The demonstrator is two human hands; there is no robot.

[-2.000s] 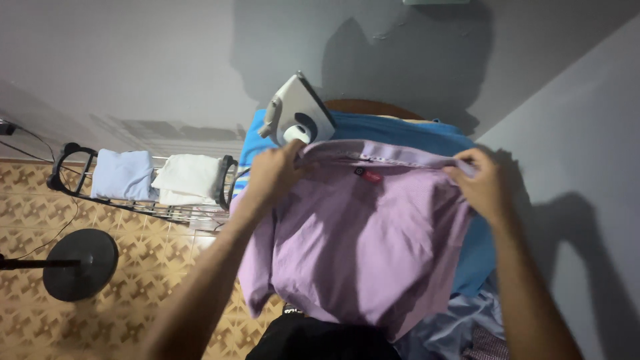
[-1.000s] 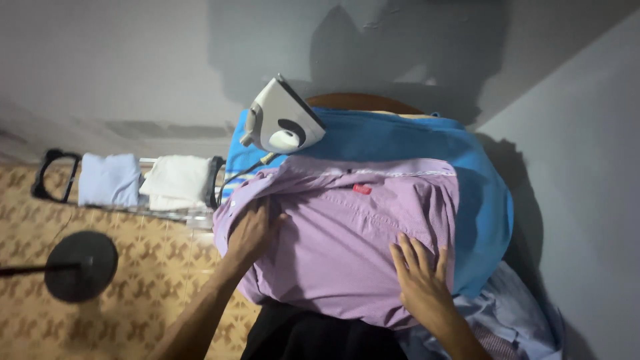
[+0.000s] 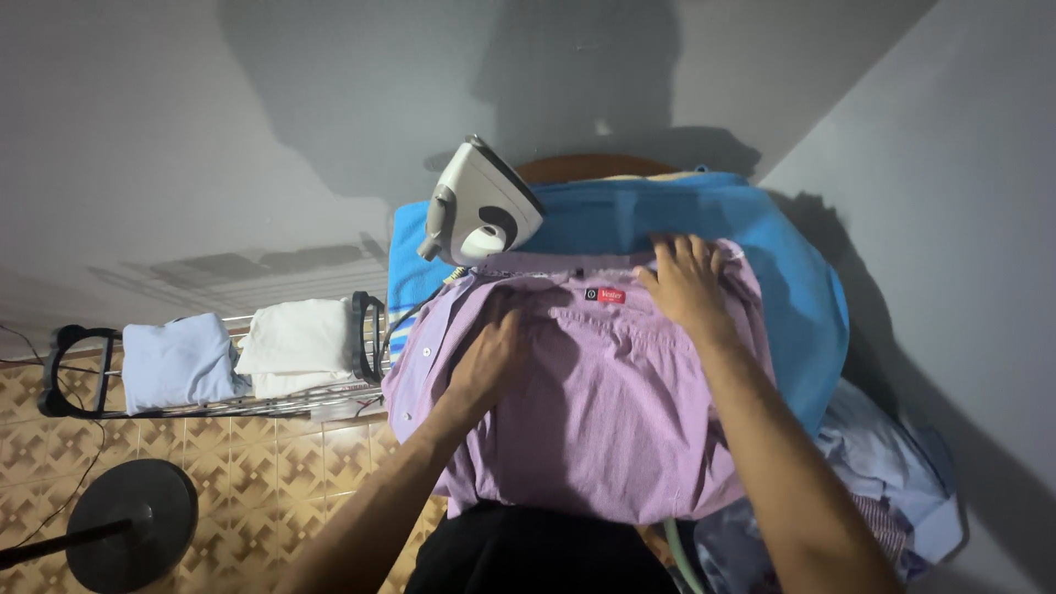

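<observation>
A pink-purple button shirt (image 3: pixel 610 396) lies spread over a blue cloth (image 3: pixel 800 297), with its collar toward the wall and a red and black label inside the neck. My left hand (image 3: pixel 495 342) rests on the shirt near the left side of the collar, its fingertips partly hidden in the fabric. My right hand (image 3: pixel 685 276) lies on the right part of the collar, fingers spread; whether it pinches the cloth is not plain. A white and grey clothes iron (image 3: pixel 487 206) stands on its heel on the blue cloth, just beyond the collar's left side.
A metal rack (image 3: pixel 272 404) at the left carries a folded light-blue garment (image 3: pixel 177 363) and a folded white one (image 3: pixel 297 338). Below it is a round black stand base (image 3: pixel 136 524) on the tiled floor. Crumpled clothes (image 3: pixel 883 470) lie at the lower right. Grey walls stand behind and right.
Two seconds ago both hands held the collar raised. The shirt then came down onto the blue cloth. Since one second ago, my right hand has moved up from the shirt's body to the collar.
</observation>
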